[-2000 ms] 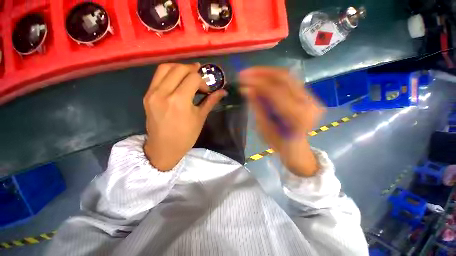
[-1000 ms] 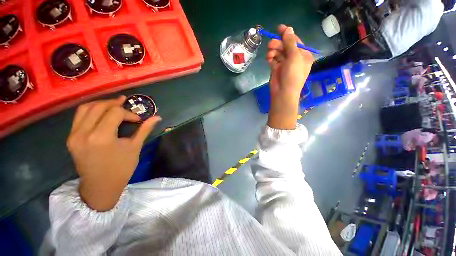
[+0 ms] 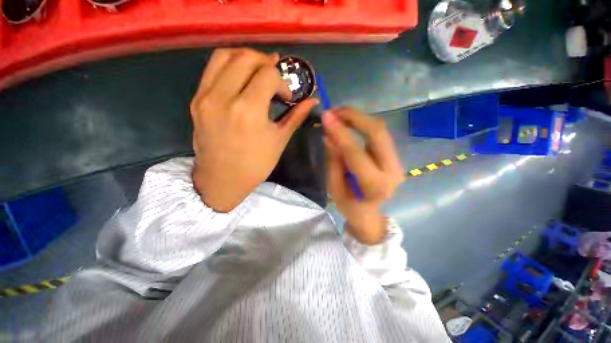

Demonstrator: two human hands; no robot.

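Observation:
My left hand (image 3: 244,117) holds a round electronic unit (image 3: 299,82) by its rim between thumb and fingers, over the bench's near edge. The unit is dark and shiny with a metallic rim and pale parts inside. My right hand (image 3: 362,161) grips a slim blue brush-like tool (image 3: 323,92), whose upper end is at or close to the unit's right rim; contact cannot be told. The tool's lower end shows below my fingers.
A red foam tray (image 3: 221,32) with dark round units lies at the far side. A clear bottle (image 3: 447,32) with a red diamond label stands right of it on the green bench mat. Blue bins (image 3: 455,117) are below bench level, beside yellow-and-black floor tape (image 3: 439,165).
A second ago my right hand had the tool at the bottle's metallic top; now both are beside the unit. The view has shifted, and the tray and bottle sit farther right and higher.

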